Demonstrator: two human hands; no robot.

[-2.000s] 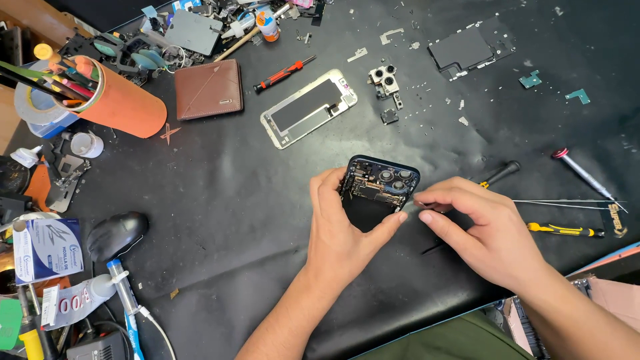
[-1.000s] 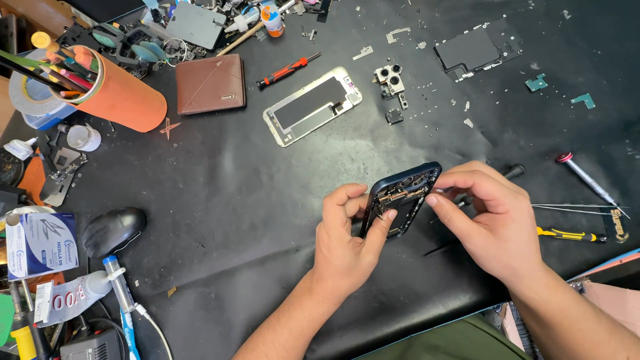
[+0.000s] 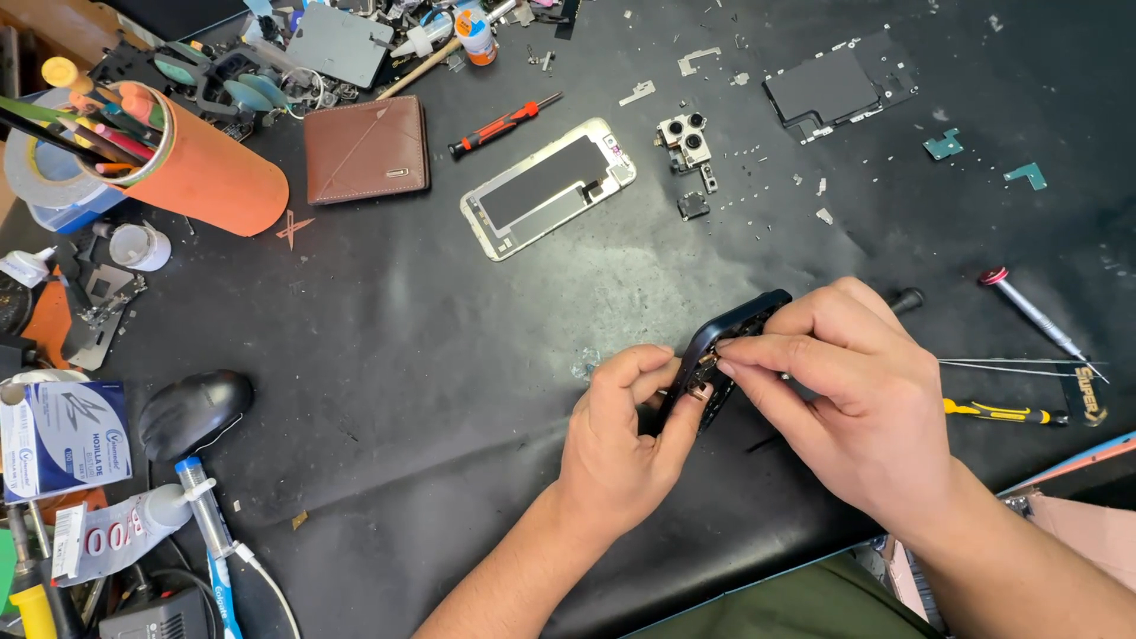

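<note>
My left hand (image 3: 621, 435) grips a dark blue smartphone frame (image 3: 741, 315) by its side, its thumb inside the open body. The frame is tilted up, so much of its inside is hidden. My right hand (image 3: 843, 390) has thumb and index finger pinched at the inner part of the frame near its top; whether a small part is between those fingertips cannot be told. Above lie a phone display assembly (image 3: 543, 191) seen from its back, a camera module (image 3: 688, 140) with several lenses, and a small dark square part (image 3: 693, 206).
A red and black screwdriver (image 3: 497, 129) and a brown wallet (image 3: 366, 151) lie at the upper left, near an orange pen cup (image 3: 213, 169). A computer mouse (image 3: 197, 414) is at left. At right are a silver screwdriver (image 3: 1034, 311), a yellow-black tool (image 3: 998, 412) and tiny scattered parts.
The phone frame has turned from facing the camera to a steep tilt. My right hand's fingertips have moved from the frame's lower right edge to its inside near the top.
</note>
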